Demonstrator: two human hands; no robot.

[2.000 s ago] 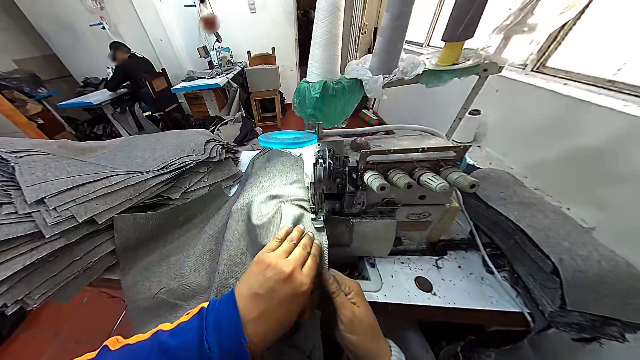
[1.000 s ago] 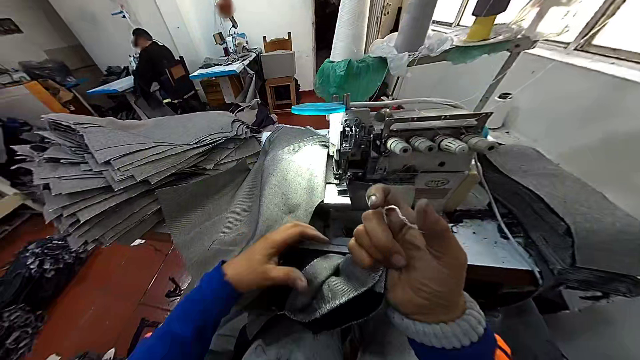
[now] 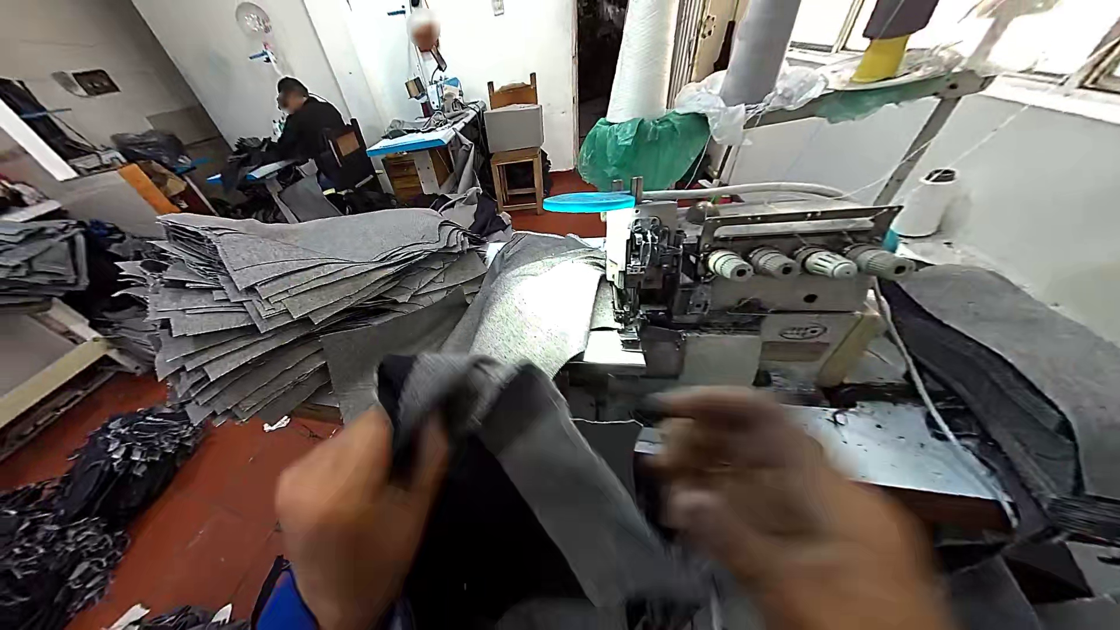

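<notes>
My left hand grips the edge of a grey cloth piece with a dark lining, held up in front of the overlock sewing machine. My right hand, badly blurred, is at the right side of this cloth, below the machine head; whether its fingers hold the cloth is unclear. Another grey cloth lies at the left of the needle area under a bright light. A stack of cut grey cloth pieces rises to the left.
Thread cones stand behind the machine, one wrapped in green plastic. More grey cloth hangs at the right. Dark bundled pieces lie on the red floor. A person sits at a far table, near a wooden chair.
Both hands have left the cloth beside the needle area, where they were two seconds ago. My left hand has raised the cloth edge since one second ago, and my hands are farther apart.
</notes>
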